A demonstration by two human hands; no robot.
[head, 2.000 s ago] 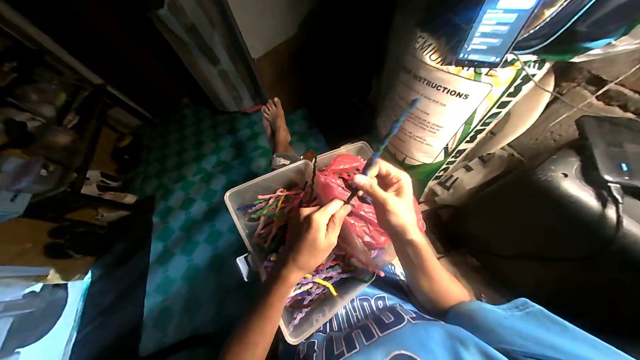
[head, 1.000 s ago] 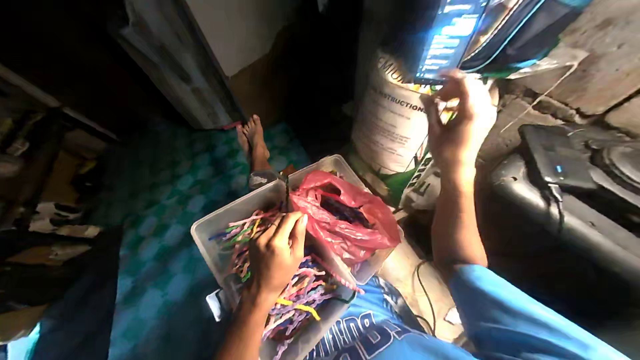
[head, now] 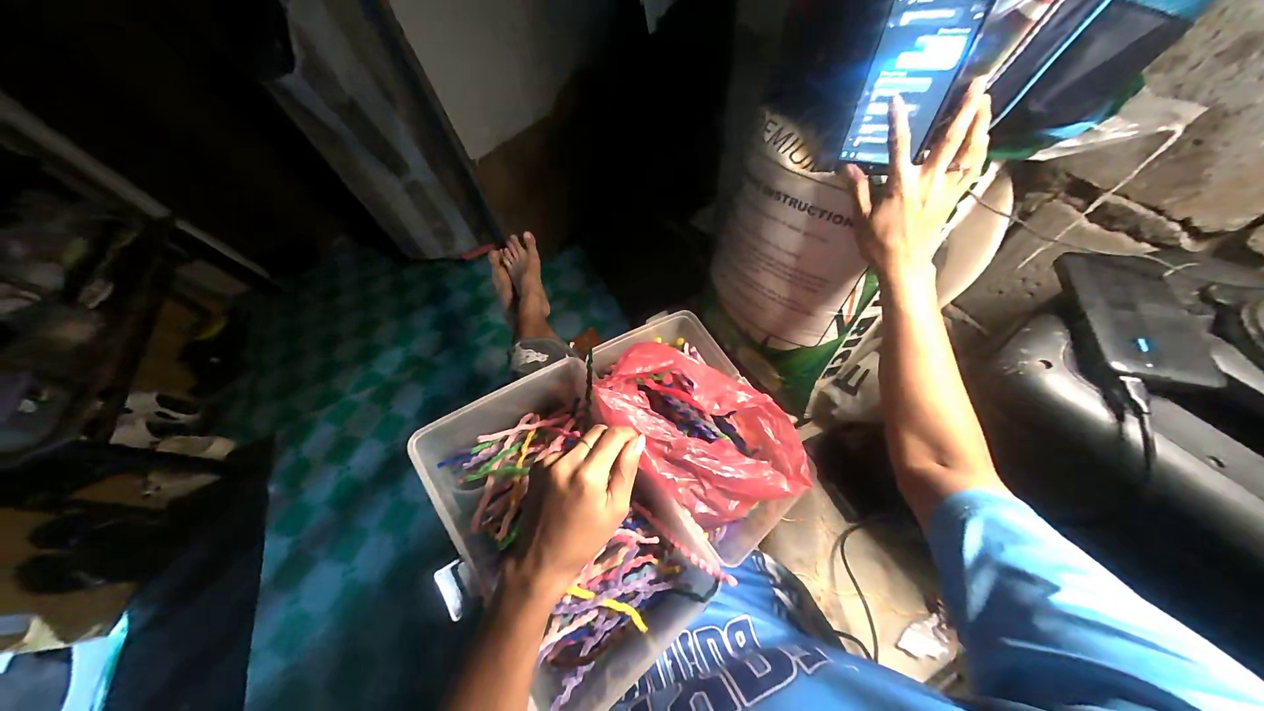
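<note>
A clear plastic box with dividers (head: 434, 494) rests at my lap, filled with twisted, fuzzy strips in many colours (head: 622, 583). A red plastic bag (head: 731, 484) lies crumpled and gaping over its right part, with dark blue and other strips inside. My left hand (head: 588, 484) is at the box's divider by the bag's left edge, fingers bent; whether it pinches a strip is hidden. My right hand (head: 918, 188) is raised with its fingers spread at the lower end of a lit phone (head: 913, 79), one fingertip over the screen.
A printed sack (head: 780, 237) stands beyond the box, below the phone. At right a black device with a plugged cable (head: 1136, 321) lies on a dark rounded surface (head: 1047, 415). A bare foot (head: 523, 276) is on the green checked floor (head: 346, 395). Shelves with assorted items stand left.
Two seconds ago both hands held a dark blue strip over the box. My right hand has since gone up to the phone, and its fingers have spread over the screen. My left hand has stayed at the box.
</note>
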